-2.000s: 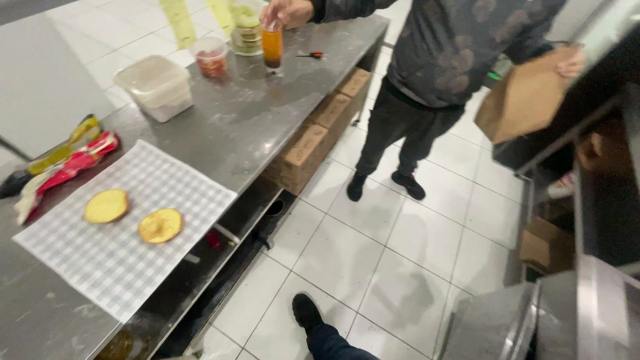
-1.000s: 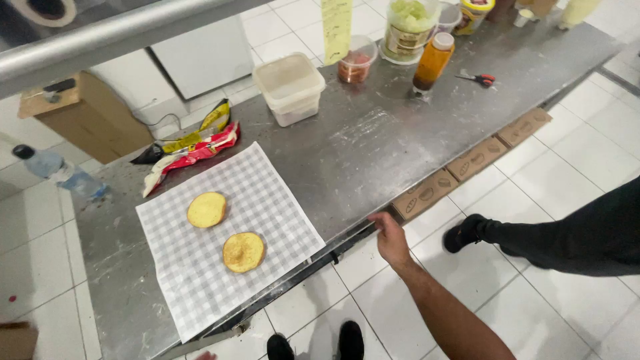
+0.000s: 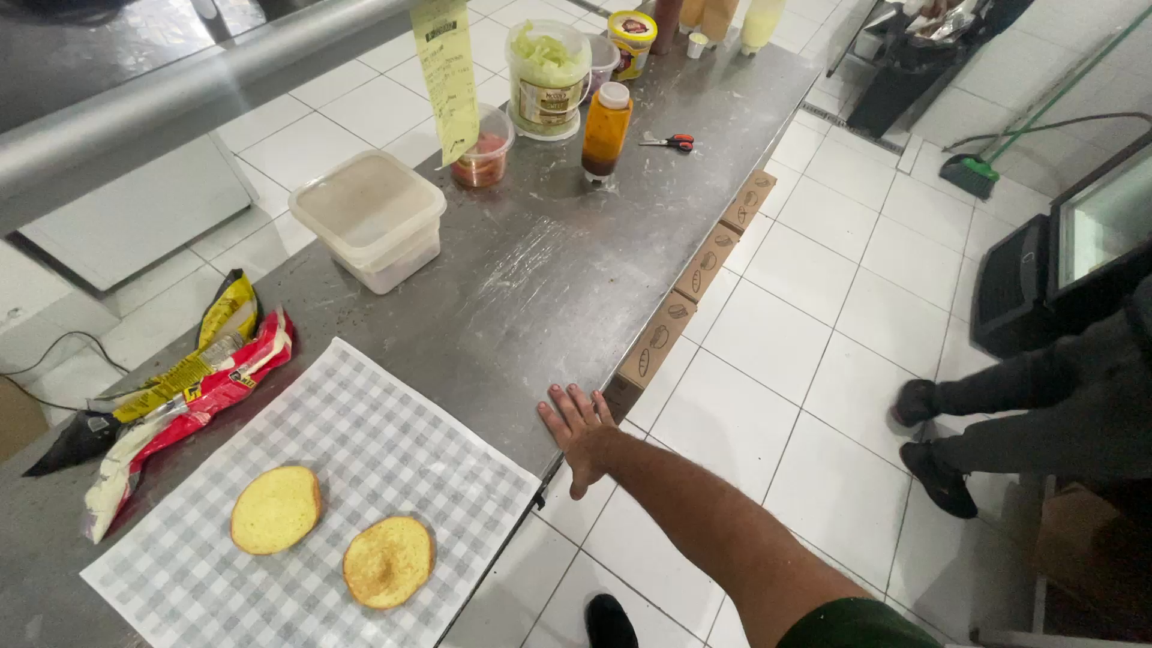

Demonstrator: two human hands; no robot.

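My right hand (image 3: 580,436) rests with fingers spread at the front edge of the steel counter (image 3: 504,315), holding nothing. To its left lies a grey-and-white checkered paper sheet (image 3: 360,450) with two toasted bun halves, cut faces up: a paler one (image 3: 276,509) and a browner one (image 3: 389,562). Beyond the sheet are a yellow-and-black sauce bag (image 3: 184,373) and a red-and-white sauce bag (image 3: 193,405). A lidded plastic tub (image 3: 369,216) stands behind. My left hand is out of view.
Farther back stand a tub of sliced tomato (image 3: 481,162), a lettuce bucket (image 3: 547,85), an orange squeeze bottle (image 3: 607,130) and red-handled scissors (image 3: 670,142). Yellow paper slips (image 3: 445,85) hang above. Cardboard boxes (image 3: 661,337) sit below the counter edge. A person's legs (image 3: 1017,405) are at right.
My right hand has come onto the counter edge from beside it. The other person, whose hand was at the orange bottle two seconds ago, is now away at the right. The view has shifted strongly.
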